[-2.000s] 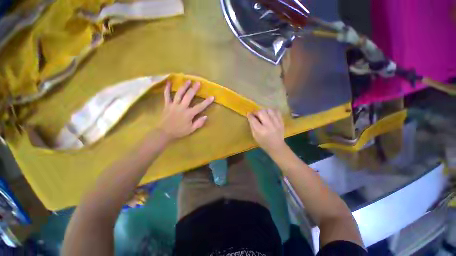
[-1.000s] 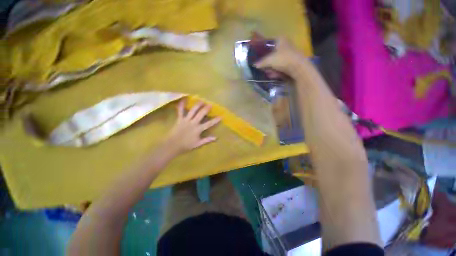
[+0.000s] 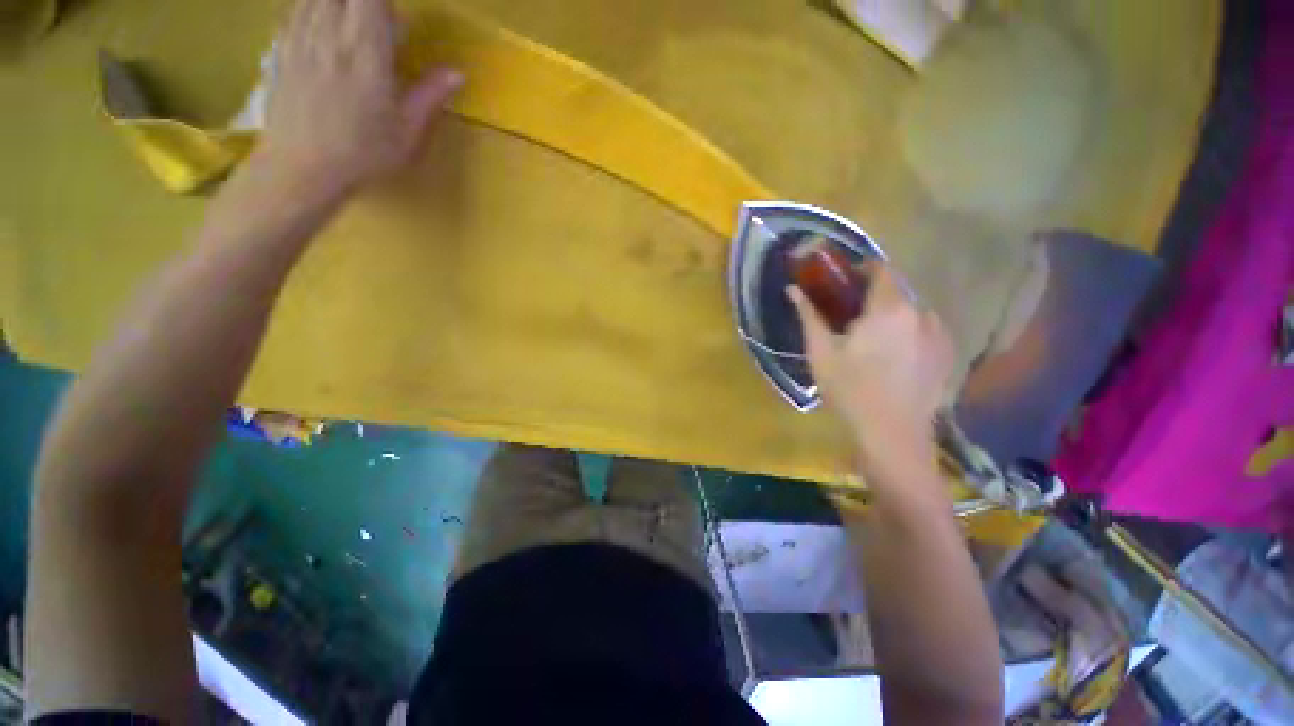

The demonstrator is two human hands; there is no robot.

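A mustard-yellow fabric band lies yellow side up across the mustard table cover. Its far left end is turned up, with a little of the pale backing showing. My left hand presses on the band at its left part, near the top edge of the view. My right hand is closed round the reddish-brown handle of the steam iron. The iron's soleplate is down at the band's right end and hides that end.
A grey pad lies on the table's right side. Bright pink cloth is beyond it. A pale strip shows at the top. Below the table edge are the green floor and a white box-like container with fabric near it.
My right hand has brought the iron from the grey pad down to the band's right end. My left hand has moved left along the band, which now lies flatter with its yellow face up.
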